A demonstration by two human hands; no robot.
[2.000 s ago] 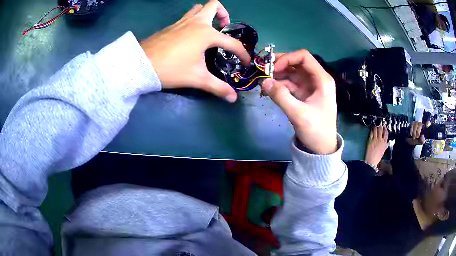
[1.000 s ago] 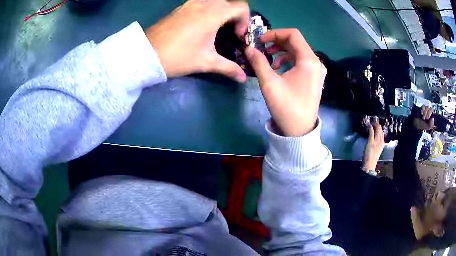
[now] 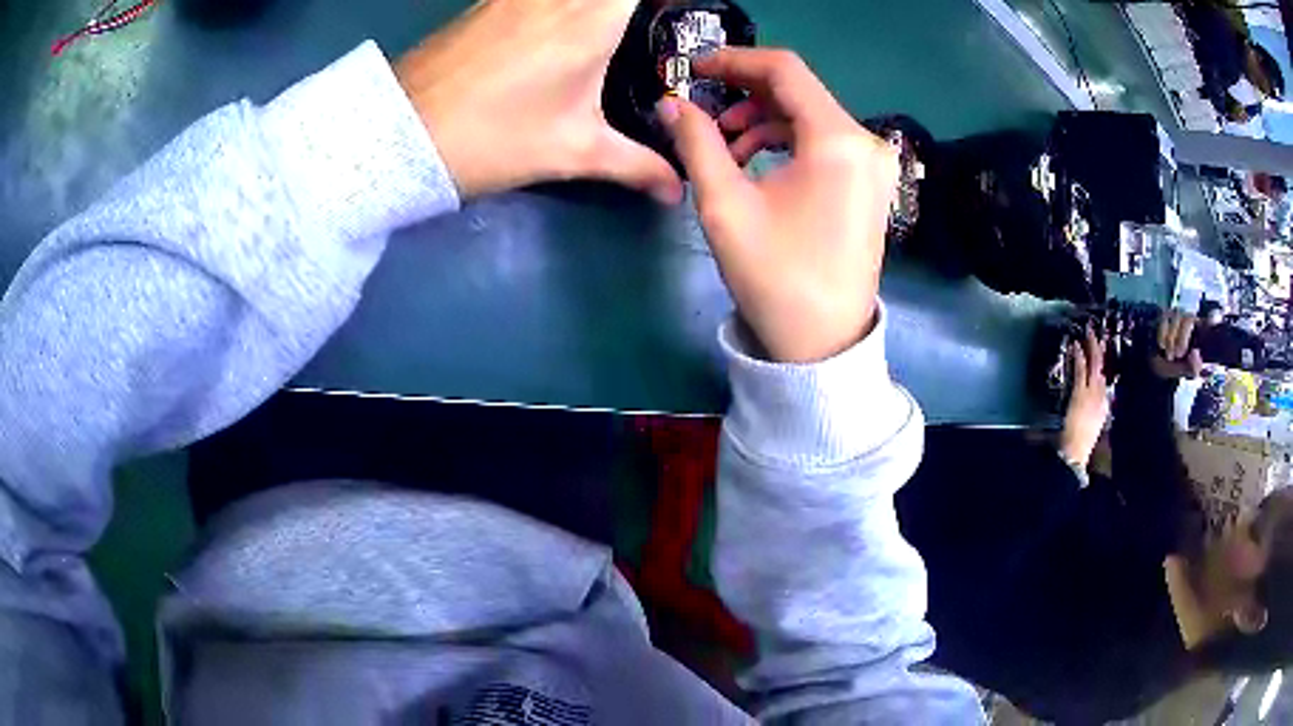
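Observation:
A round black housing stands on the green bench with its open side up, near the top of the view. A silvery circuit board lies over the housing's opening. My left hand is around the housing's left side, its thumb at the near edge. My right hand has its thumb and fingertips on the board's near end. The lead wires under the board are mostly hidden by the board and my fingers.
Black units with boards stand in a row to the right, beside a black box. Red and white wires stick out at the upper left. The bench edge runs below my hands. Another person in black sits at the right.
The board was held upright beside the housing and now lies over its opening. My right hand has moved left and up with it. The housing and my left hand sit higher in view.

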